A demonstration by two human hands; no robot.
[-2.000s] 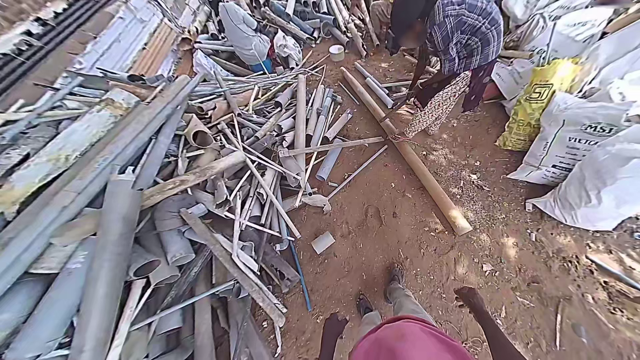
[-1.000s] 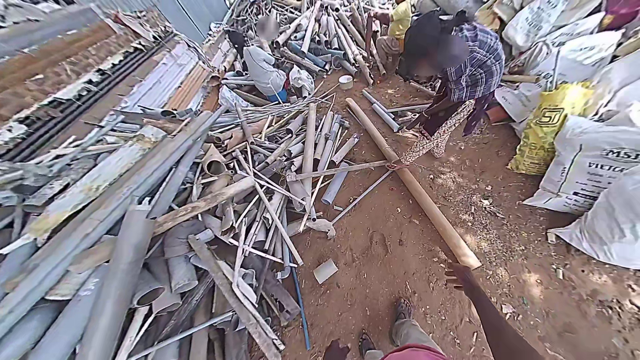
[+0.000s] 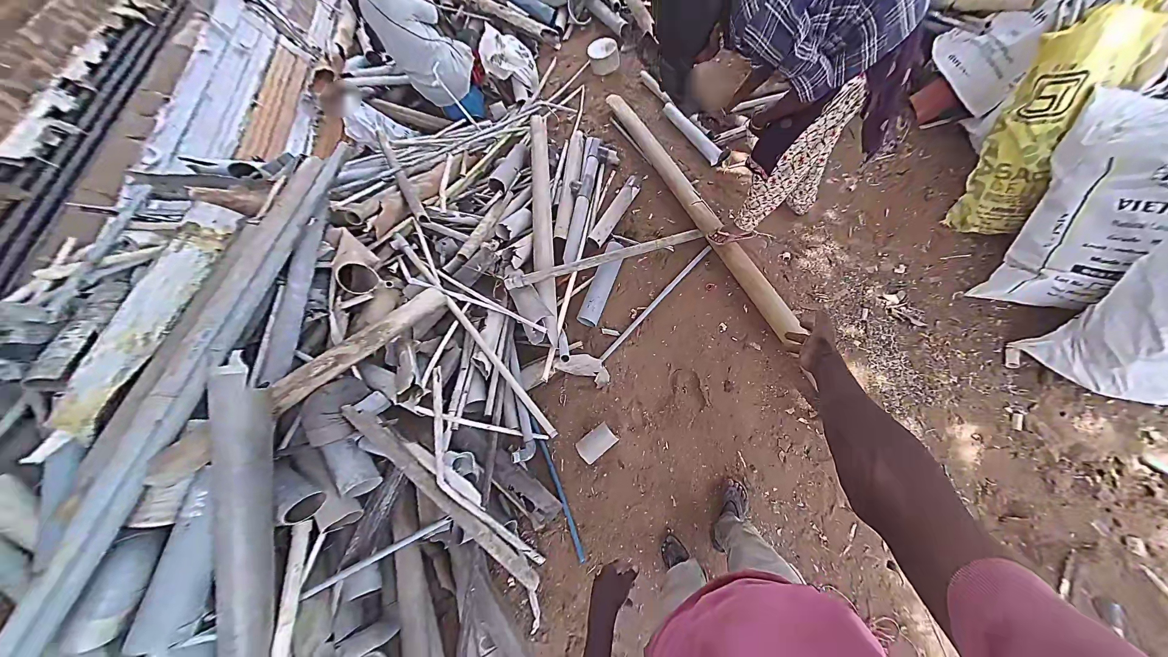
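A long tan pipe [image 3: 671, 182] lies diagonally on the brown dirt, with a thin cord wound round its middle. My right hand [image 3: 815, 345] is at the pipe's near end, its fingers against the end; whether they close round it cannot be told. Low in the view hangs my left hand [image 3: 616, 577], away from the pipe, its fingers partly hidden. A patterned cloth [image 3: 803, 160] by a bending person [image 3: 826, 46] reaches down to the pipe near the cord. A wooden stick [image 3: 611, 258] meets the pipe at the cord, and a thin grey rod [image 3: 655, 306] lies below it.
A heap of grey pipes and sticks [image 3: 456, 365] fills the left. White sacks [image 3: 1086, 210] and a yellow sack [image 3: 1036, 128] stand at the right. A short pale pipe piece [image 3: 598, 444] and a blue pipe [image 3: 598, 287] lie on the dirt. Another person [image 3: 420, 46] is at the back.
My right hand has moved forward from beside my body to the near end of the tan pipe. My left hand stays low.
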